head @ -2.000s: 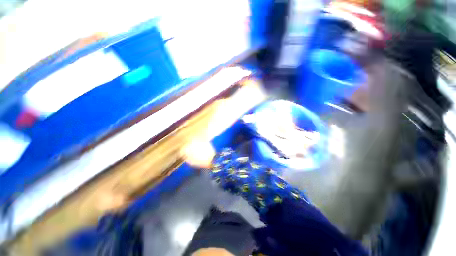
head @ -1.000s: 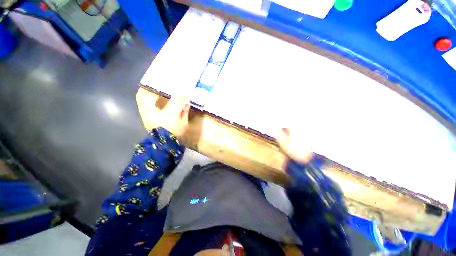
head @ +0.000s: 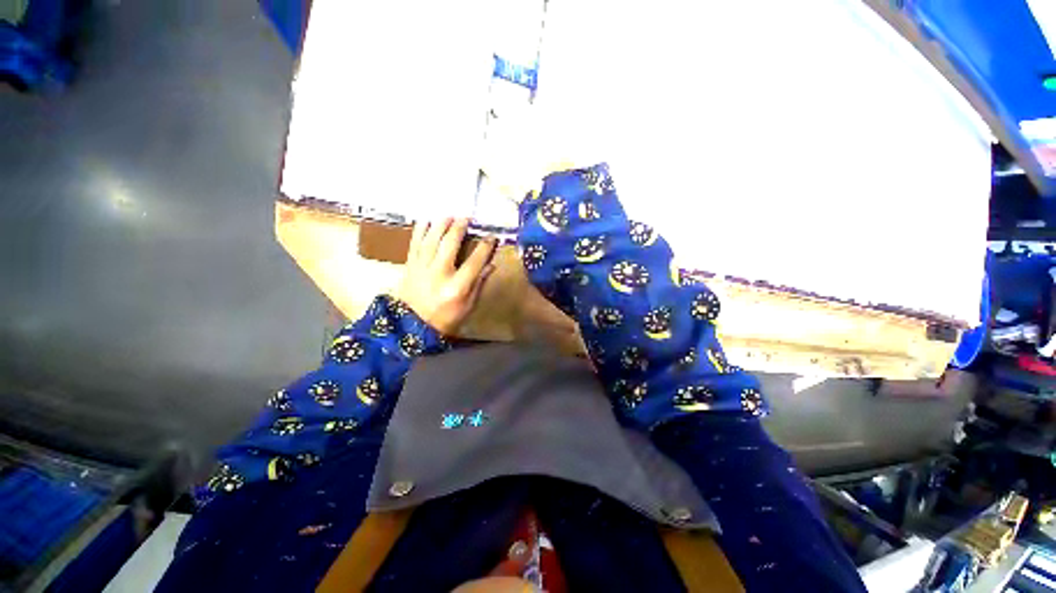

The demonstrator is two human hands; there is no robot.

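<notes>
The long narrow cutting die (head: 515, 72) lies on the white board (head: 753, 151), running away from its near edge; only a blue crossbar and faint outlines show through the glare. My left hand (head: 446, 280) is bare and rests on the wooden front rail (head: 811, 330), fingers apart, fingertips at the board's edge beside the die's near end. My right hand (head: 521, 191) reaches across the board to the near part of the die. It is washed out and partly hidden by its sleeve, so its grip cannot be told.
A dark block (head: 385, 242) is set in the rail's left end. Grey floor (head: 127, 255) lies to the left. Part of the blue press (head: 967, 70) shows at upper right. A blue bucket (head: 975, 330) is partly visible past the rail's right end. Racks and loose items stand at lower right.
The view has shifted over the board. My right hand has moved left, off the rail, to the die's near end. My left hand stays at the rail near the die.
</notes>
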